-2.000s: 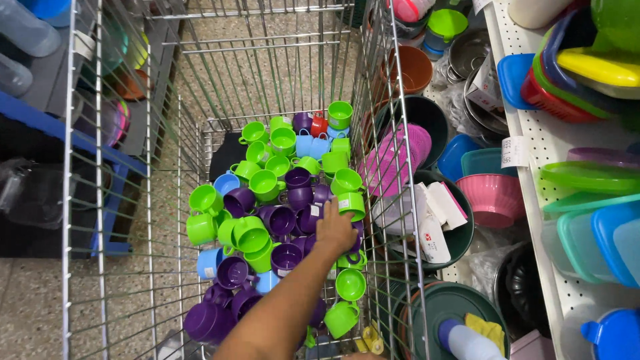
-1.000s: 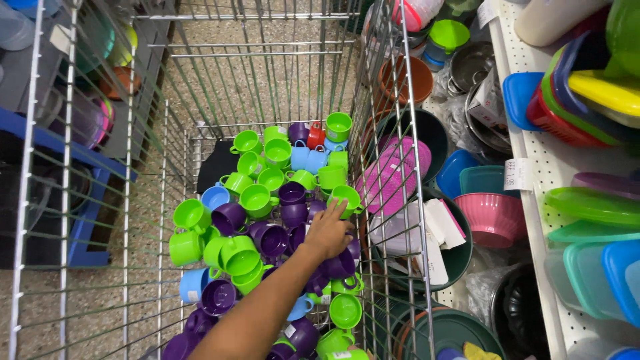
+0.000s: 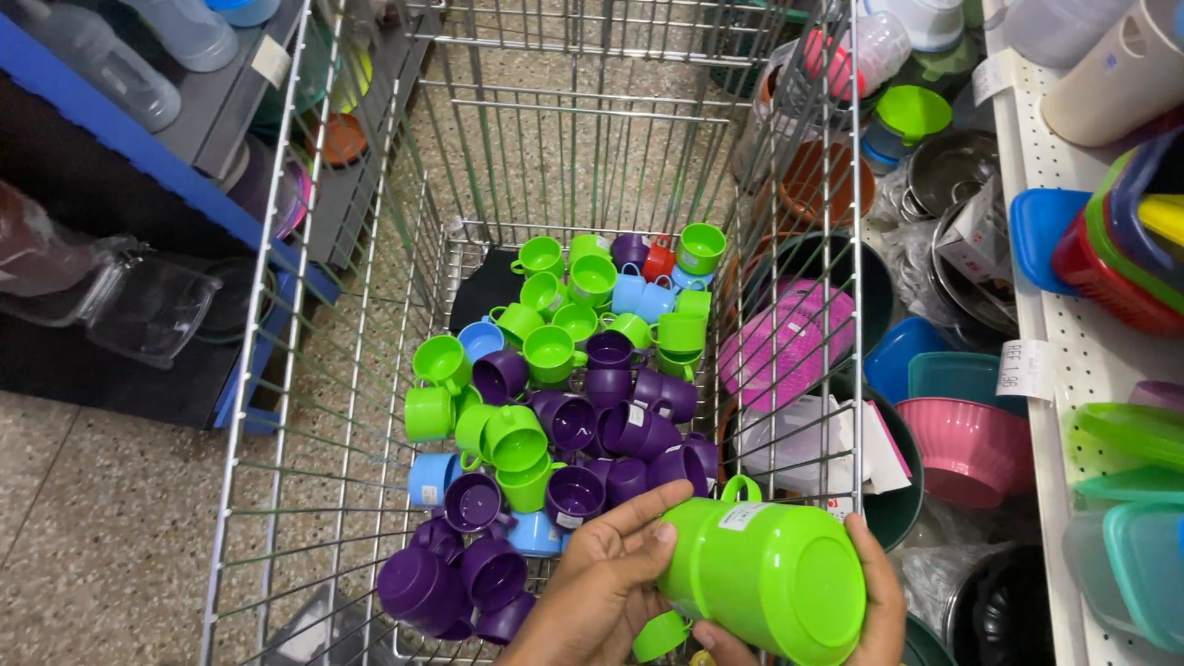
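Note:
Two green plastic mugs [image 3: 763, 578], seemingly nested, are held on their side at the lower right, the base facing right and a handle on top. My left hand [image 3: 615, 578] grips their rim end; my right hand [image 3: 879, 597] holds the base end, its palm mostly hidden. Below them is another green mug [image 3: 661, 635], partly covered. In the wire shopping cart [image 3: 858, 277] lie many loose mugs: green mugs [image 3: 552, 354], purple mugs [image 3: 573, 495], light blue mugs [image 3: 432, 478] and a red mug [image 3: 659, 260].
To the right stand a white perforated shelf [image 3: 1036, 277] with plastic containers, a pink bowl [image 3: 967, 449] and a magenta basket [image 3: 786, 342]. At the left a blue-edged shelf [image 3: 157, 129] holds clear bottles [image 3: 120, 74]. Black material [image 3: 486, 289] lies in the cart's far left corner.
My left hand has drawn back from among the mugs toward the lower right, where it now holds green mugs with my right hand. The green mug it touched at the pile's right side is gone from there.

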